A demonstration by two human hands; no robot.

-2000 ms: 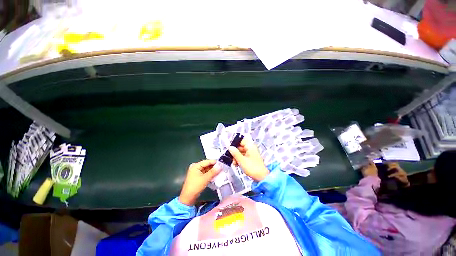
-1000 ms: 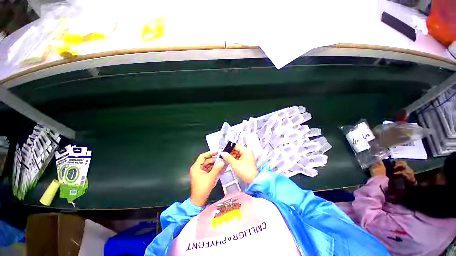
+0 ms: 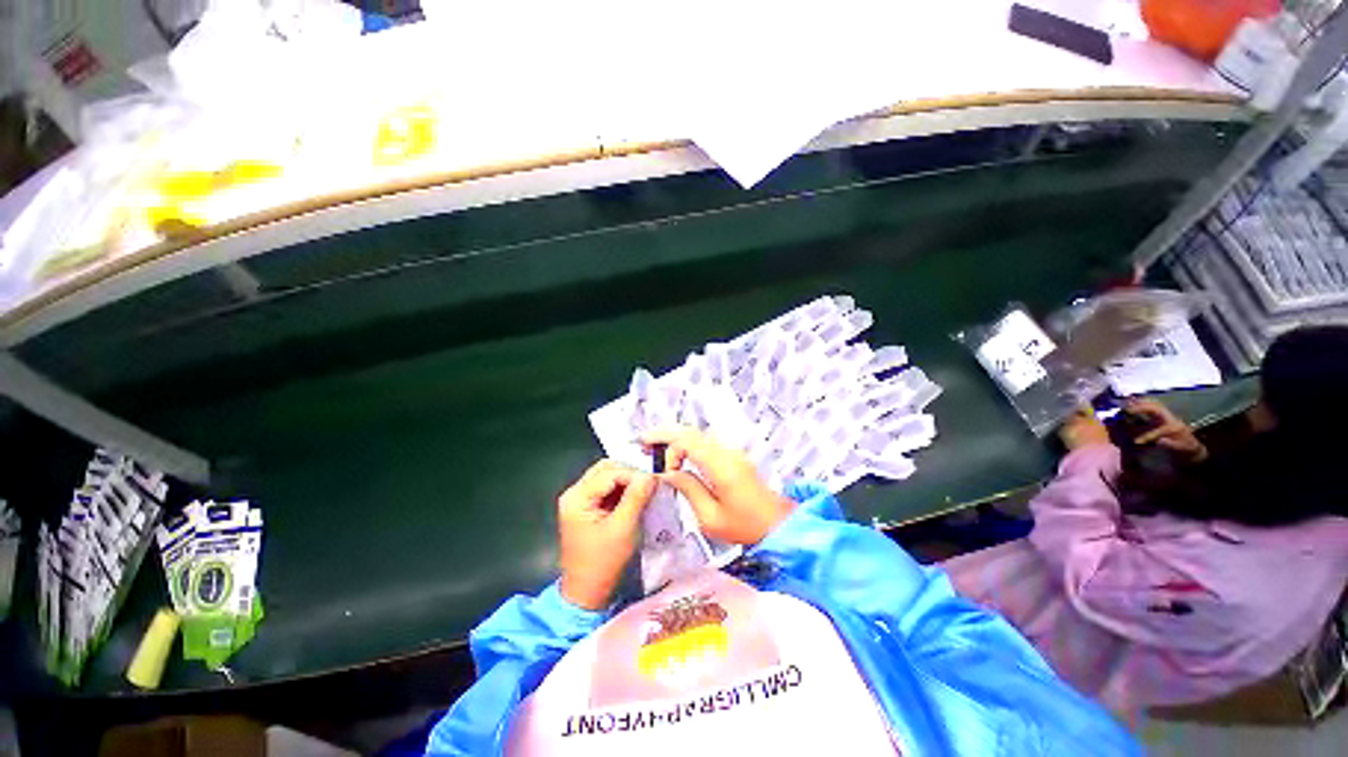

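Note:
My left hand (image 3: 600, 530) and my right hand (image 3: 720, 485) meet in front of my chest, fingertips almost touching. Between them is a small black product (image 3: 658, 460), mostly hidden by the fingers. A whitish plastic sleeve (image 3: 668, 540) hangs below the fingertips, between the hands. A fanned pile of whitish sleeves (image 3: 828, 392) lies on a white sheet on the green bench, just beyond and right of my right hand.
Green and white retail packages (image 3: 218, 581) and a yellow roll (image 3: 152, 648) lie at the left. A clear bag with a white label (image 3: 1017, 352) lies at the right, by a person in a pink smock (image 3: 1131, 555). A white shelf (image 3: 518, 89) spans the back.
The black product was more exposed between my fingers earlier and is now mostly covered. My hands stay close together. The view has tilted and shifted.

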